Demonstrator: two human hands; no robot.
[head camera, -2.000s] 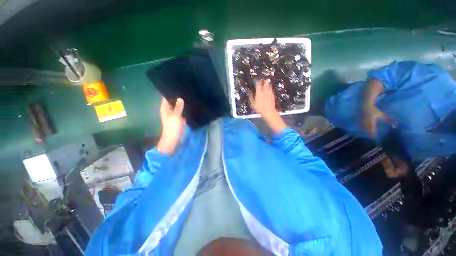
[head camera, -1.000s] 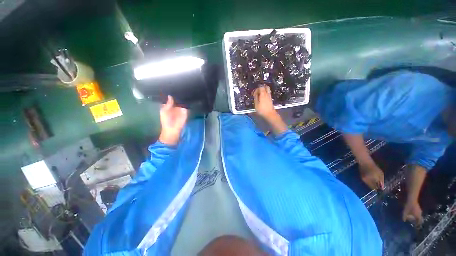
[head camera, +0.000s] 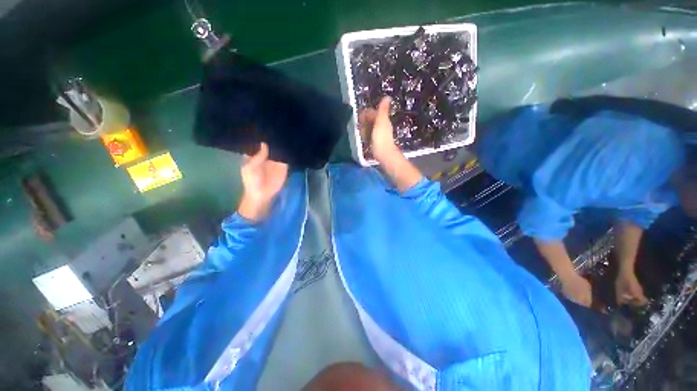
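A black panel (head camera: 264, 111) is held tilted above the green bench, left of the white-rimmed clip tray (head camera: 345, 76). My left hand (head camera: 263, 180) grips the panel's lower edge, thumb on its face and fingers hidden beneath. A shiny clip (head camera: 206, 34) projects at the panel's upper left corner. The tray is heaped with black clips (head camera: 428, 84) with shiny bits. My right hand (head camera: 382, 134) is over the tray's left side, close to the panel's right end. Its fingertips are blurred, and whether it holds a clip cannot be told.
Left are a tool cup (head camera: 88, 114), an orange-yellow label (head camera: 124, 146), a yellow label (head camera: 155, 172) and a brown-red object (head camera: 44, 205). At right, another person in a blue smock (head camera: 604, 164) has both hands over a rack (head camera: 527, 252) of dark panels. Grey equipment (head camera: 166, 260) stands lower left.
The panel has turned, so its bright lamp reflection is gone. My right hand has moved left and up from the clips towards the panel. The other person's hands have shifted over the rack.
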